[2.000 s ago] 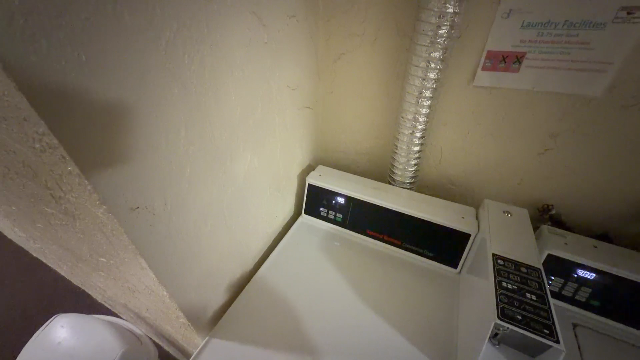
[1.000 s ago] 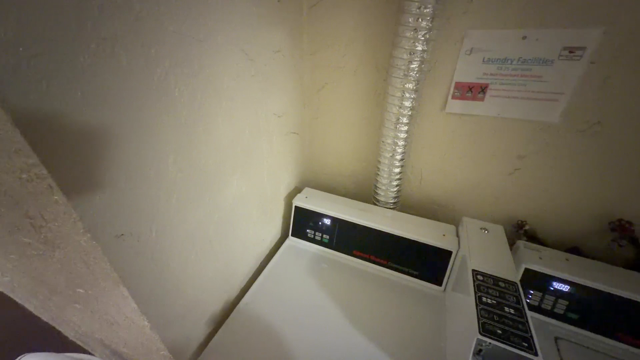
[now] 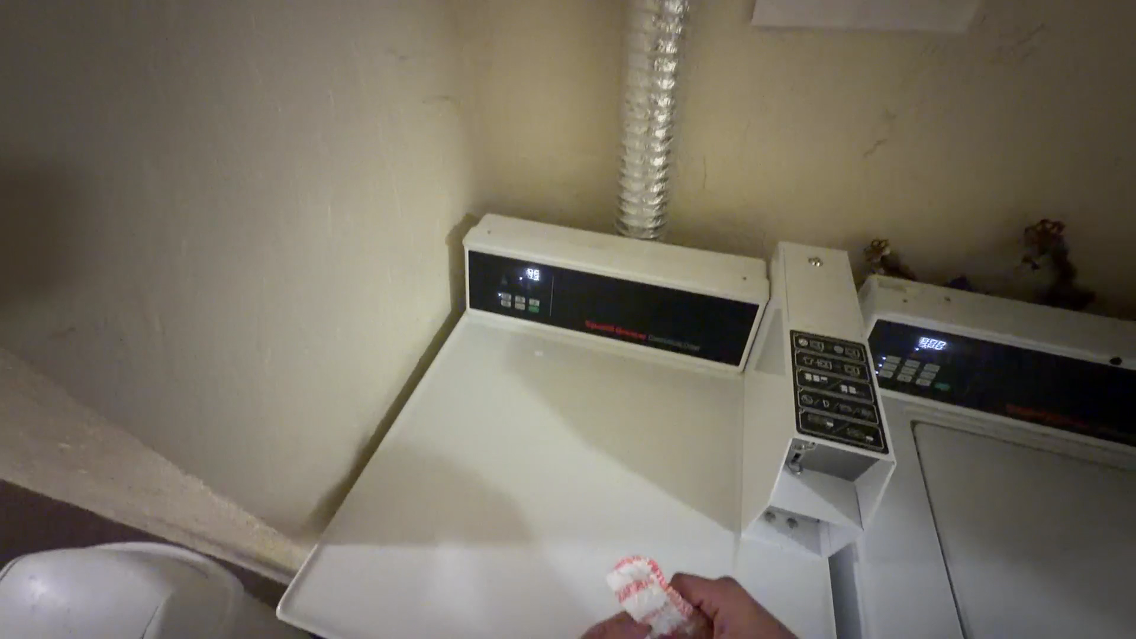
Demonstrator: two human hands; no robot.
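At the bottom edge, over the front of a white commercial dryer point(image 3: 532, 444), my right hand point(image 3: 732, 608) grips a small white wrapper with red markings point(image 3: 643, 590). My left hand point(image 3: 617, 627) shows only by its fingertips, touching the lower left side of the same wrapper. The dryer's black control panel point(image 3: 612, 315) has a lit display. A white payment box with a keyed lock point(image 3: 825, 399) rises just beyond my right hand.
A washer with a lit panel point(image 3: 1021, 515) stands at right. Foil duct point(image 3: 648, 124) runs up the back wall, near valve handles point(image 3: 1043, 240). A white rounded plastic object point(image 3: 124, 590) is at lower left, below a sloping ledge point(image 3: 133, 470).
Both hands and the wrapper have come into view at the bottom edge. The view has tilted down, leaving only the lower edge of the wall notice visible.
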